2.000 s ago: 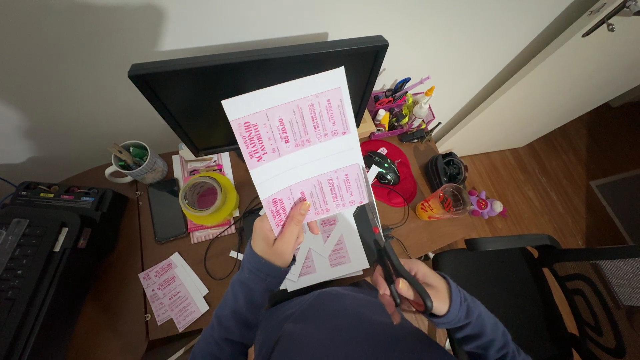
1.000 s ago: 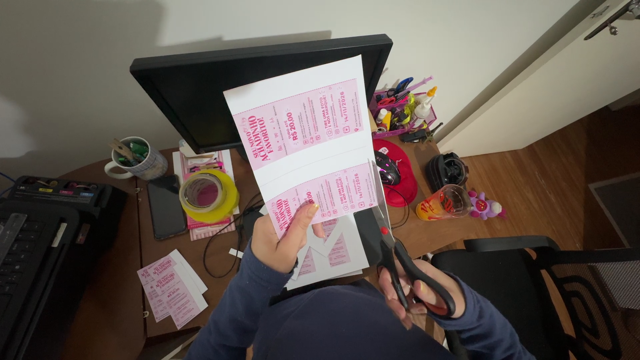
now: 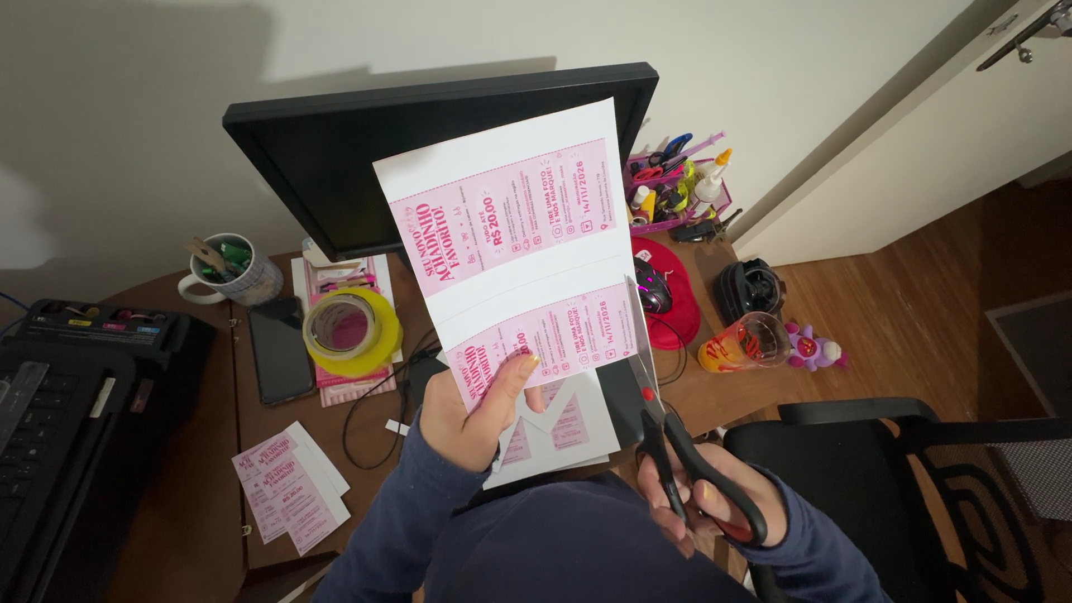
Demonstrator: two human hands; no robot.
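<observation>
My left hand (image 3: 481,410) grips the lower left corner of a white paper sheet (image 3: 528,272) printed with pink flyers, thumb on its front. In my right hand (image 3: 712,494) is a pair of black-handled scissors (image 3: 662,427), the blades parted and pointing up at the sheet's lower right edge, part of one blade behind the paper. Below the sheet lie more white sheets with pink prints (image 3: 578,427), partly hidden by my left hand. Several cut pink flyers (image 3: 293,490) overlap on the brown desk at the lower left.
A black monitor (image 3: 335,167) stands behind the sheet. Left are a printer (image 3: 75,419), a mug (image 3: 243,272), a phone (image 3: 280,352) and tape rolls (image 3: 347,331). Right are a stationery basket (image 3: 670,188), a mouse (image 3: 651,285) on a red pad, a plastic cup (image 3: 745,343) and a chair (image 3: 846,494).
The scissors' blades have come up along the sheet's right edge since one second ago, and a thin strip there appears partly separated. My left hand still holds the sheet.
</observation>
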